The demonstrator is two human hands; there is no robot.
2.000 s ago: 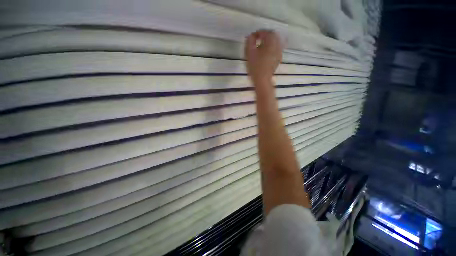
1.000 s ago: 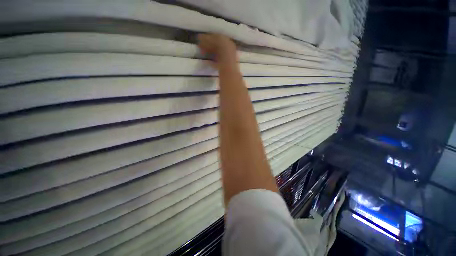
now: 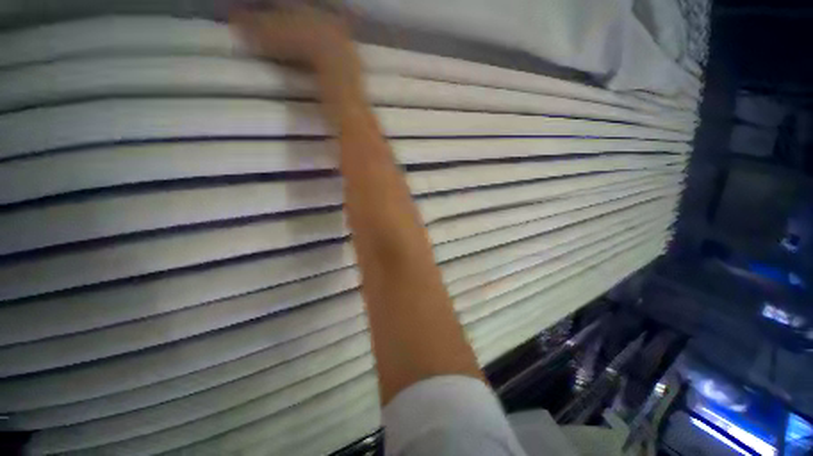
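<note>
White fabric folds (image 3: 205,191) lie in long parallel ridges across most of the view, with narrow dark gaps between them. My right hand (image 3: 290,34) is at the top, left of the middle, over the uppermost ridges and near the edge of a smoother white cloth (image 3: 499,36). The hand is blurred. Its fingers point left, and whether they grip the cloth cannot be told. My bare forearm crosses the ridges from a pale sleeve at the bottom. My left hand is not in view.
Dark, shiny metal rods (image 3: 588,378) show beyond the lower right edge of the folds. Crumpled white cloth (image 3: 655,67) and a mottled grey material (image 3: 695,27) are at the upper right. The dark room with bright blue-white lights (image 3: 731,436) is at the right.
My right hand has moved left and up along the upper ridges. The upper ridge edge around the hand has shifted, and the smooth cloth's lower edge now shows farther down at the right.
</note>
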